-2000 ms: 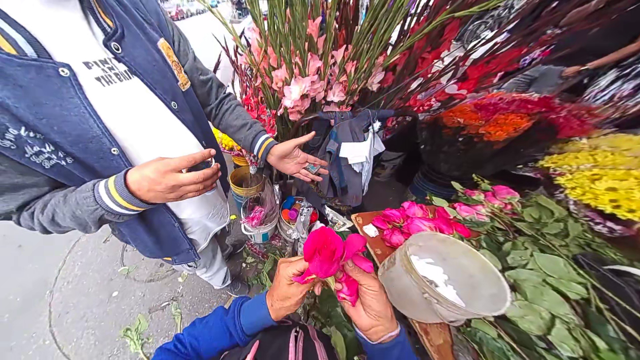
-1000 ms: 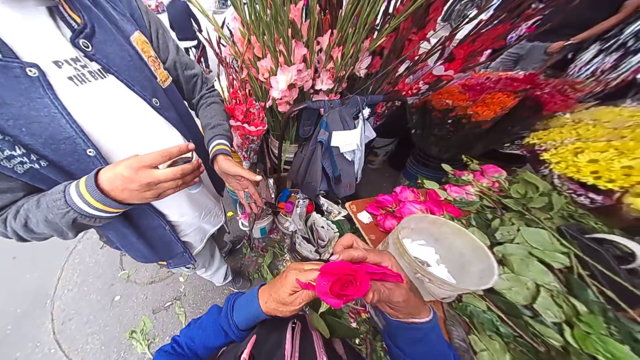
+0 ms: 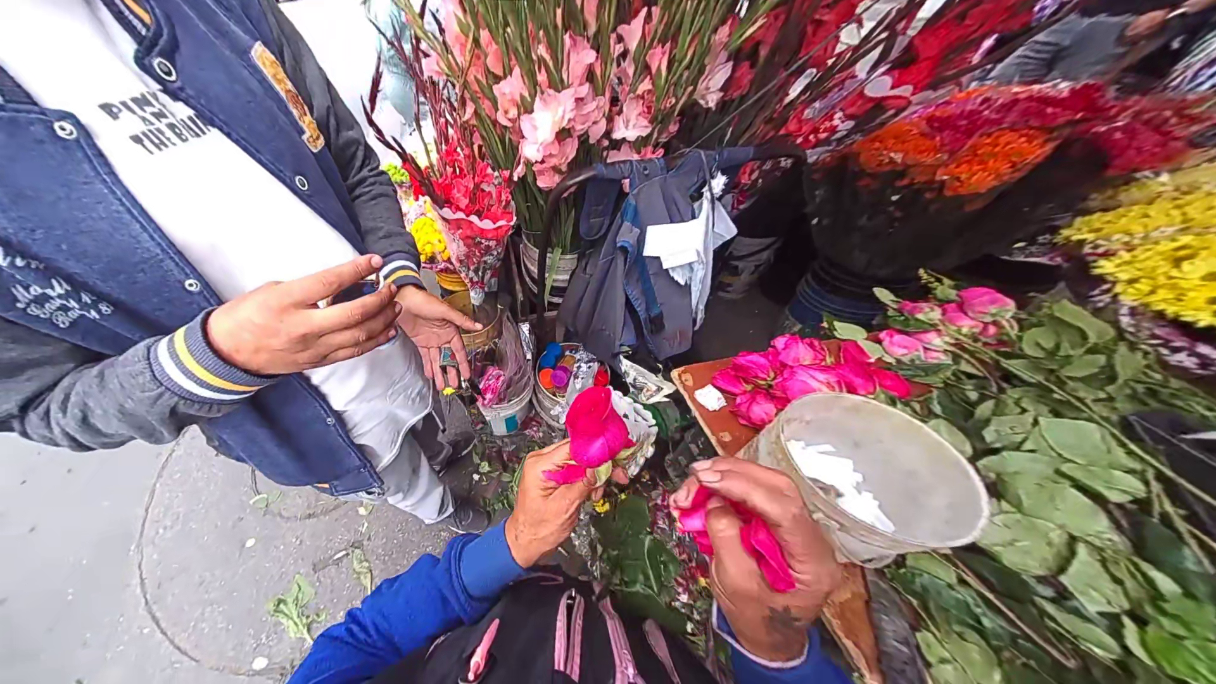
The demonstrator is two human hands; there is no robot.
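My left hand (image 3: 549, 503) grips a magenta rose (image 3: 597, 429) just below its bloom, the flower upright. To its right, my right hand (image 3: 760, 541) is closed around loose magenta petals (image 3: 736, 532), apart from the rose. Beside that hand a whitish plastic bucket (image 3: 912, 456) stands tilted, with white pieces (image 3: 841, 480) inside. Behind it, several magenta roses (image 3: 803, 373) lie on a brown board (image 3: 708, 418). Leafy rose stems (image 3: 1064, 475) spread out on the right.
A person in a blue jacket (image 3: 190, 228) stands at the left, both hands held out. Pink gladioli (image 3: 560, 114), a dark bag (image 3: 641, 256) on a frame and a small bucket (image 3: 508, 408) are ahead. Orange flowers (image 3: 988, 157) and yellow flowers (image 3: 1159, 252) stand at the right.
My hands, together around the rose one second ago, are now apart. Petals are now in my right hand, while my left keeps the rose, whose bloom looks narrower.
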